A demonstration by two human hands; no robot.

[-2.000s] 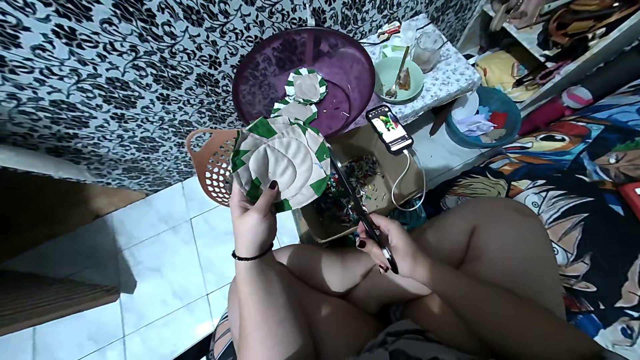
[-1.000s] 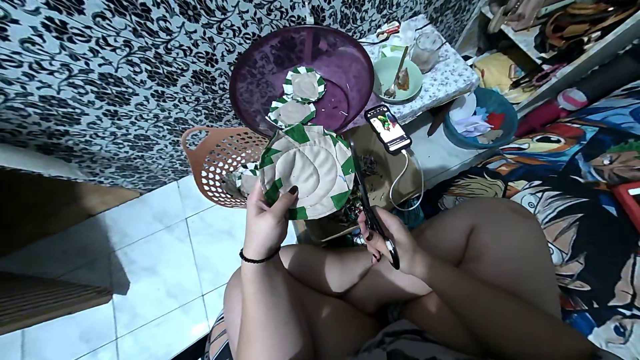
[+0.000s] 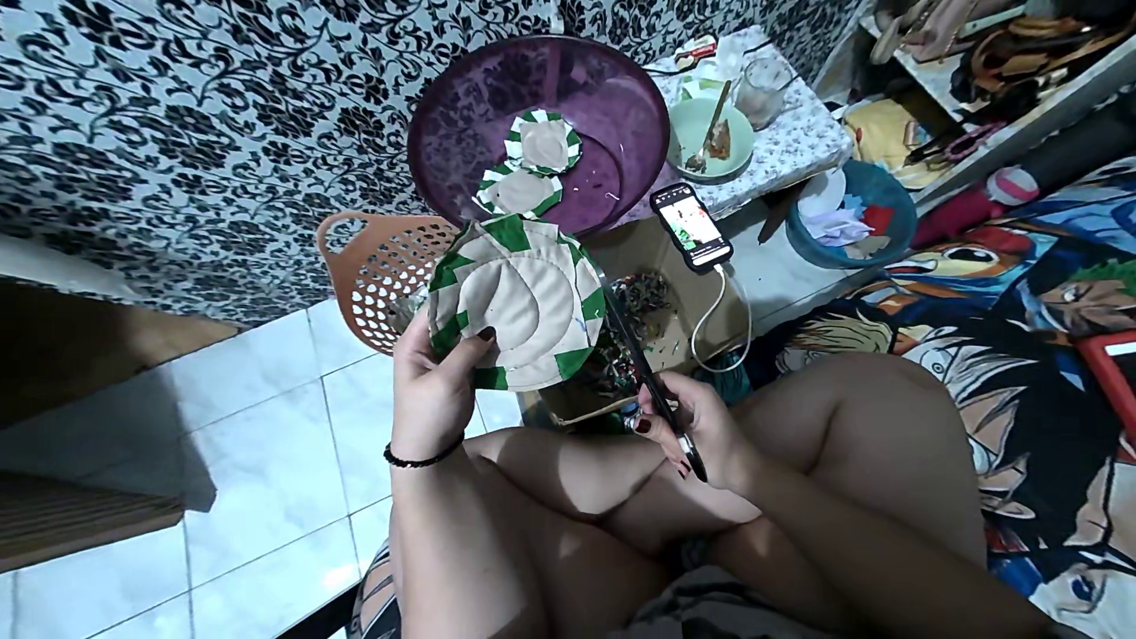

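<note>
My left hand grips a round quilted fabric piece, cream with green patches round its border, thumb on top and fingers hidden beneath. My right hand holds dark-handled scissors, whose blades point up and left along the right edge of the fabric. Whether the blades touch the cloth I cannot tell. Two smaller cream and green fabric rounds, an upper one and a lower one, lie in the purple plastic basin behind. A cardboard box with many small scraps stands under the scissors.
An orange perforated basket is at the left. Right of the basin, a phone with a white cable leans by a small table bearing a green bowl with a spoon and a glass. A blue tub holds cloths.
The fabric piece in my left hand has moved and turned over the last two seconds, first to the right, then slightly back left. The scissors have stayed in my right hand.
</note>
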